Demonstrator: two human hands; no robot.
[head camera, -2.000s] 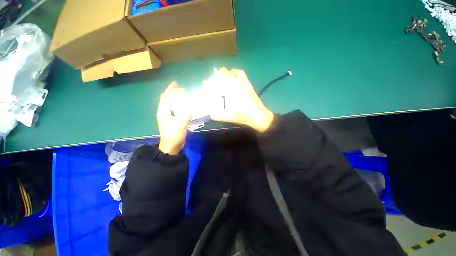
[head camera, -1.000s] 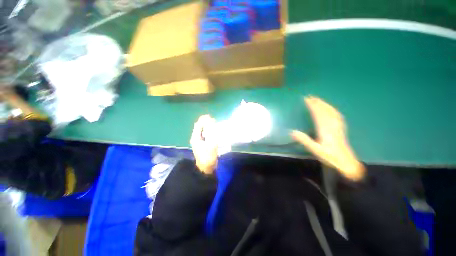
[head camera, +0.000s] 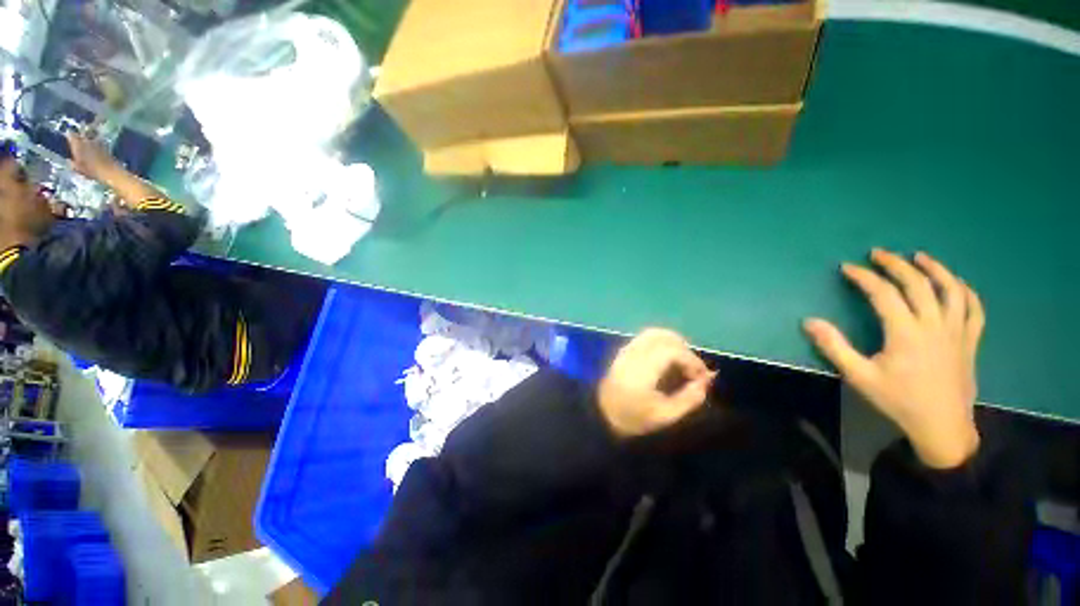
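My left hand (head camera: 654, 381) is at the bench's front edge, fingers curled with the tips together and nothing visible in it. My right hand (head camera: 924, 349) is open and empty over the green bench (head camera: 687, 249), fingers spread. A glaring white heap with a clear plastic bag (head camera: 278, 118) lies on the bench at the left; single pieces in it cannot be told apart. A thin dark cable (head camera: 456, 201) trails on the bench to the right of it. An open brown carton (head camera: 687, 124) holds blue battery packs (head camera: 596, 26) at the back.
A blue bin (head camera: 344, 414) with white molded parts (head camera: 456, 385) stands below the bench edge. Another person (head camera: 107, 278) in dark clothing is at the far left. A cardboard box (head camera: 225, 491) and stacked blue bins (head camera: 77, 550) stand on the floor.
The glaring white housing has left my left hand, which has come back to the bench edge and curled. My right hand stays open. The view has swung left, showing more of the neighbour.
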